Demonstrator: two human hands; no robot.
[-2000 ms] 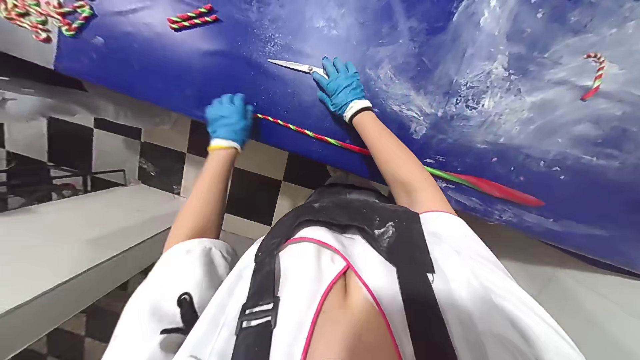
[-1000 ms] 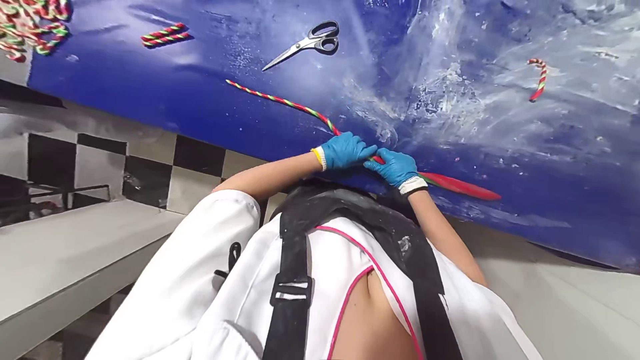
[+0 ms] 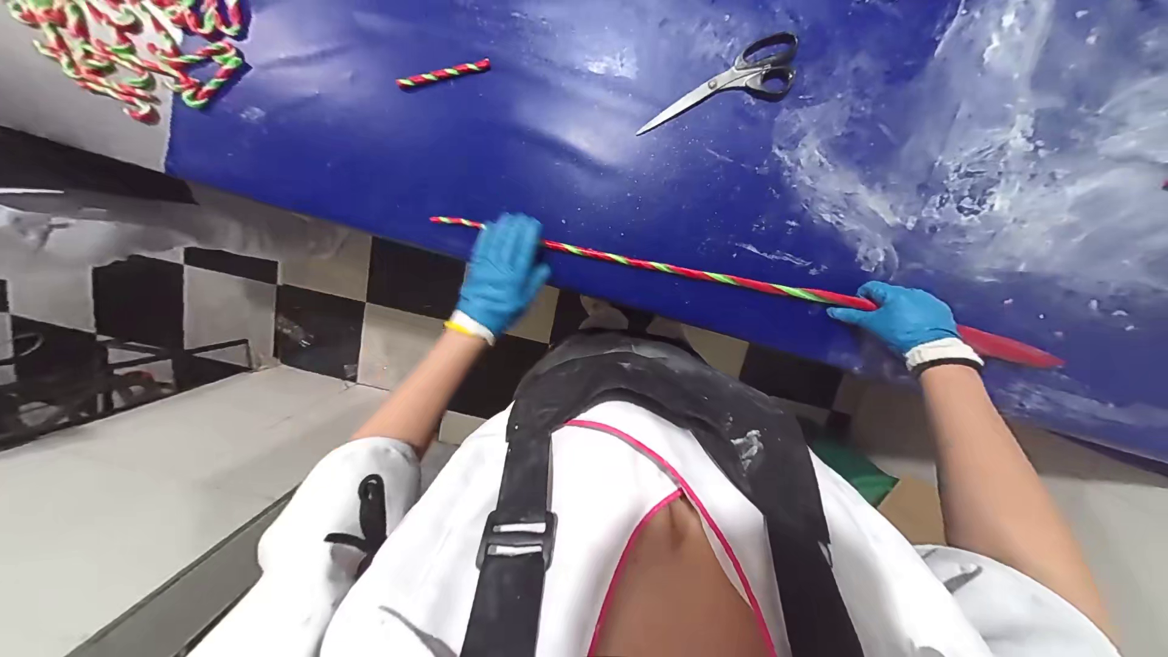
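Note:
A long red and green twisted candy rope point(image 3: 680, 269) lies along the near edge of a blue-covered table point(image 3: 365, 155). My left hand point(image 3: 505, 274), in a blue glove, is laid flat over the rope near its thin left end, fingers extended. At the thicker right part, my right hand point(image 3: 899, 317), also gloved in blue, has its fingers around the rope; the red tapered end sticks out beyond it. A pair of scissors point(image 3: 721, 82) with dark handles rests farther back, blades together, touched by neither hand.
A short striped candy stick point(image 3: 443, 74) lies at the back, left of the scissors. Twisted candy canes point(image 3: 114, 59) are heaped at the far left. White powdery smears mark the table's right side. A pale ledge point(image 3: 182, 474) stands at lower left.
My hands were close together on the rope one second ago; now they are far apart, the left moved left and the right moved right. The rope's left part, curved before, lies straighter.

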